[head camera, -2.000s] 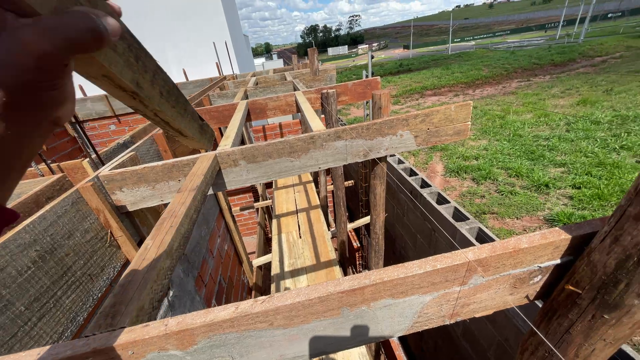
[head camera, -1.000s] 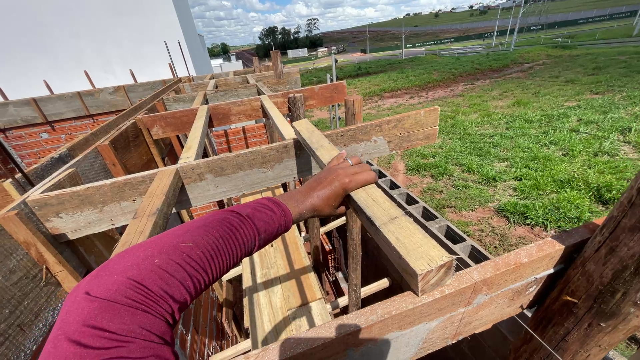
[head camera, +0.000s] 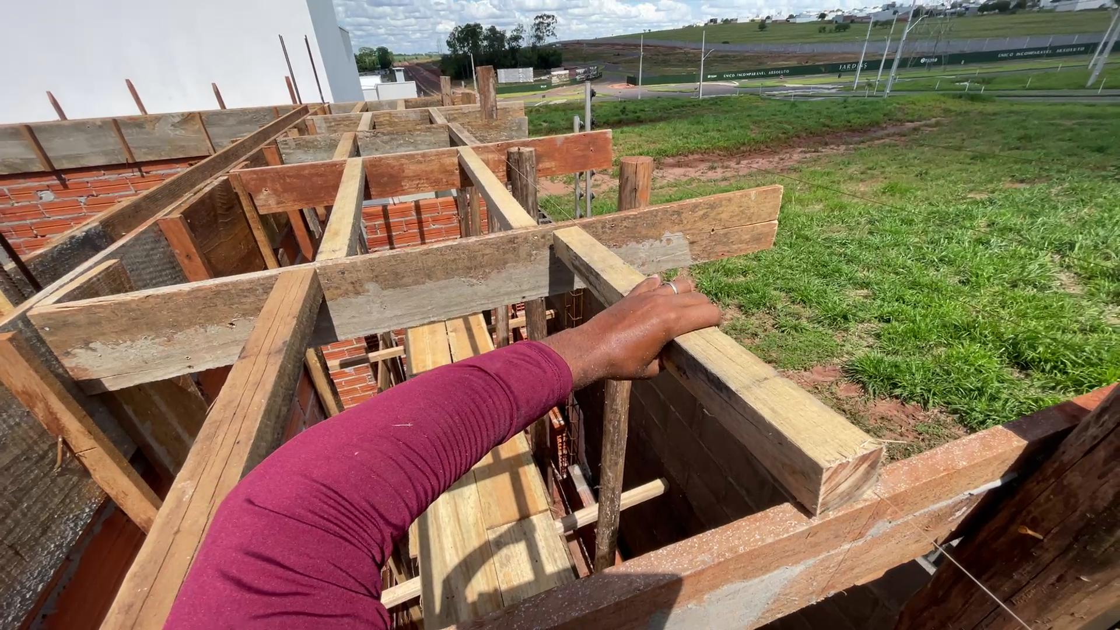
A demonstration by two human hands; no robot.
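My left hand [head camera: 652, 328], in a maroon sleeve and wearing a ring, grips a squared wooden beam [head camera: 752, 385] from above, near its middle. The beam's far end meets the mortar-stained crossboard [head camera: 437, 271]. Its near end lies at the top edge of the reddish front board [head camera: 787, 534]; whether it bears fully there I cannot tell. A similar beam [head camera: 236, 437] runs on the left, roughly parallel. My right hand is not in view.
Below are walkway planks [head camera: 490, 516] and an upright round post [head camera: 612, 472]. A thick dark post [head camera: 1032, 534] stands at the right corner. Thin string [head camera: 971, 569] crosses the front board. More crossboards, such as a reddish one [head camera: 420, 175], stand beyond; grass [head camera: 901, 262] lies right.
Two seconds ago the beam was raised at upper left in my hand; by one second ago it lay across the boards at right. Since then my left hand has stayed on it.
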